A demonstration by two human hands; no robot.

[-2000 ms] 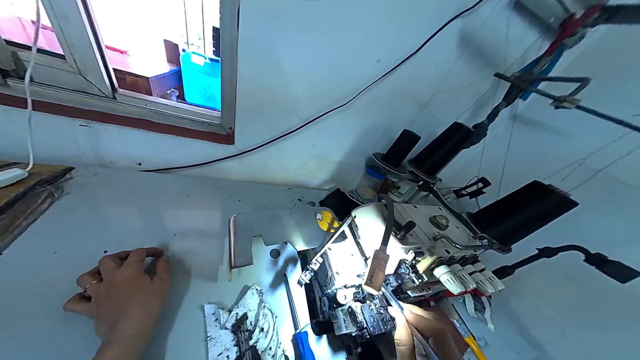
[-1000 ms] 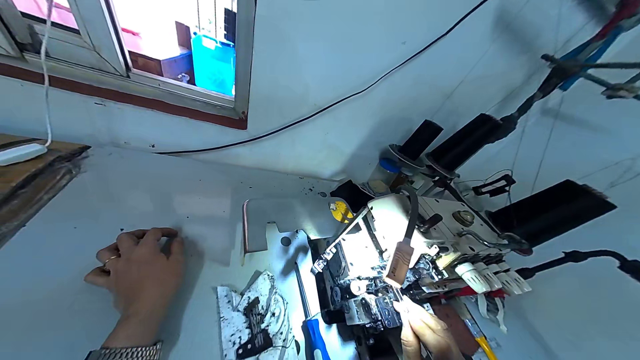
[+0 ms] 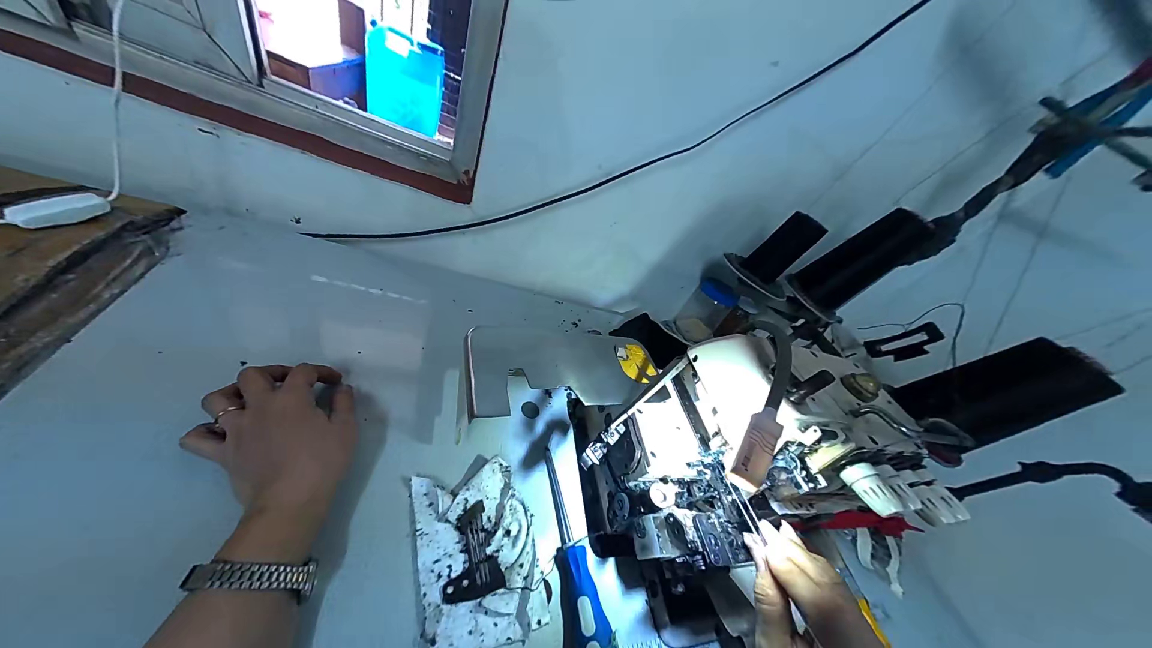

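An overlock sewing machine (image 3: pixel 720 387) stands at the lower right with its looper area uncovered and lit. At its front, my right hand (image 3: pixel 792 576) pinches slim metal tweezers (image 3: pixel 743 508), whose tips reach in among the needle and looper parts; the exact contact point cannot be told. My left hand (image 3: pixel 283 432), with a ring and a metal watch (image 3: pixel 250 577) at the wrist, rests on the grey table (image 3: pixel 99 504), fingers curled and nothing seen in it. Between the hands lie a stained white cloth (image 3: pixel 517 549) with a dark metal part (image 3: pixel 477 558) on it, and a blue-handled screwdriver (image 3: pixel 582 589).
A metal cover plate (image 3: pixel 549 360) lies left of the machine. Black thread cones (image 3: pixel 1008 387) and a blue-lidded jar (image 3: pixel 704 306) stand behind and beside it. A black cable (image 3: pixel 630 166) runs along the wall below a window (image 3: pixel 486 81). A wooden board (image 3: pixel 54 252) borders the table at left.
The tweezers in my right hand now point up into the needle area, where two seconds ago that hand was lower beside the machine. My left hand stays on the table. The view has shifted somewhat.
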